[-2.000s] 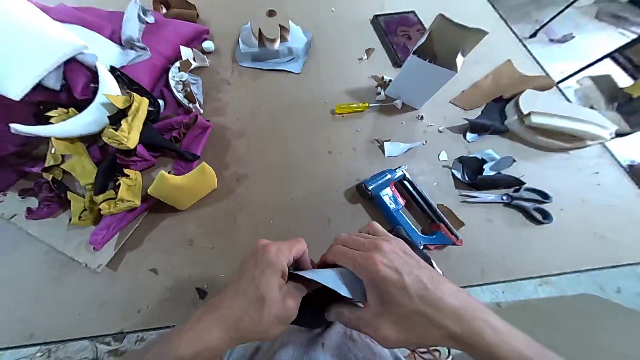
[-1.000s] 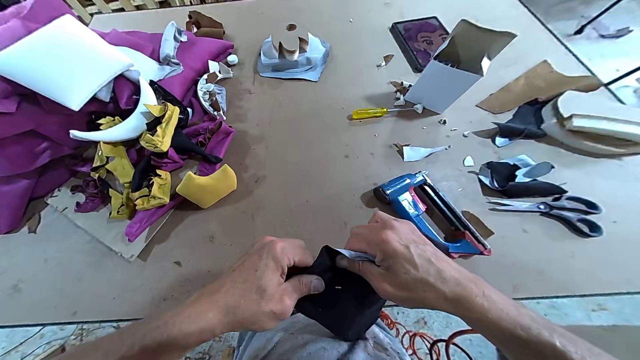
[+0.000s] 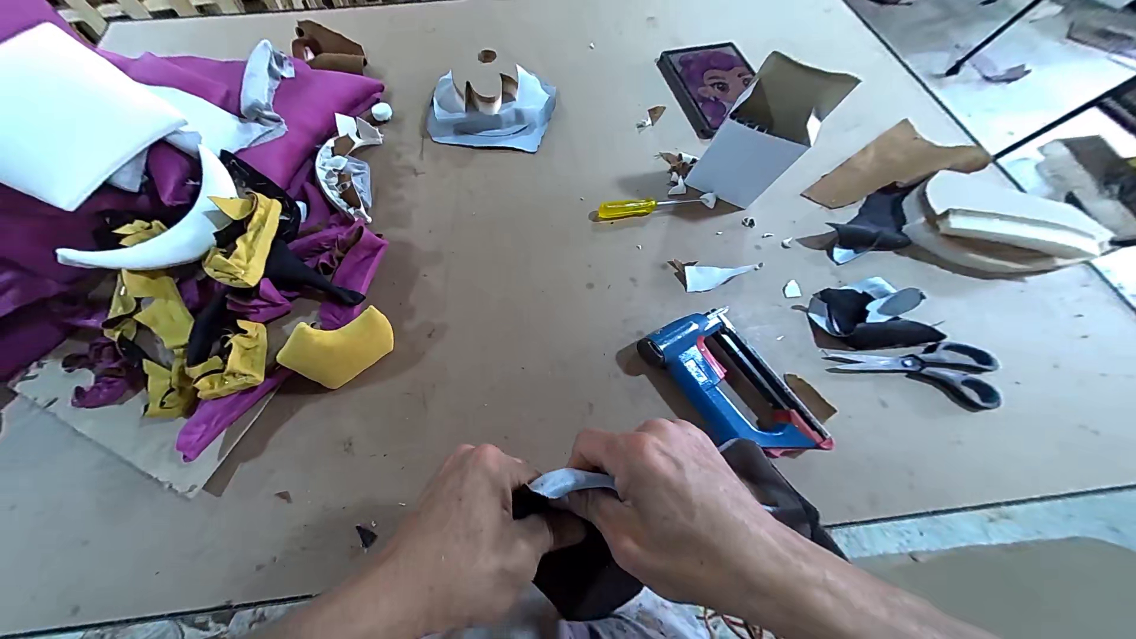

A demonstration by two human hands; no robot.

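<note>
At the table's front edge, my left hand point(image 3: 475, 528) and my right hand point(image 3: 670, 506) both pinch a piece of black fabric point(image 3: 586, 572) with a pale, light-backed edge. The fingers nearly meet over that edge, and part of the fabric is hidden under them. Dark material also shows beyond my right wrist. Just past my right hand lies a blue pneumatic staple gun point(image 3: 710, 382) on its side. Scissors with grey and black handles point(image 3: 923, 362) rest to the right of it, beside black and white scraps point(image 3: 865, 315). A yellow-handled screwdriver point(image 3: 630, 209) lies farther back.
Magenta fabric point(image 3: 311, 98) with yellow and black scraps and white foam point(image 3: 80, 115) is heaped at left, a curved yellow piece point(image 3: 339, 348) beside it. A grey-white crown-like piece point(image 3: 493, 115), an open white box point(image 3: 750, 160) and a framed picture point(image 3: 701, 80) stand or lie farther back.
The black fabric hung spread below my hands a second ago; now it is more bunched between them, and dark material shows beyond my right wrist.
</note>
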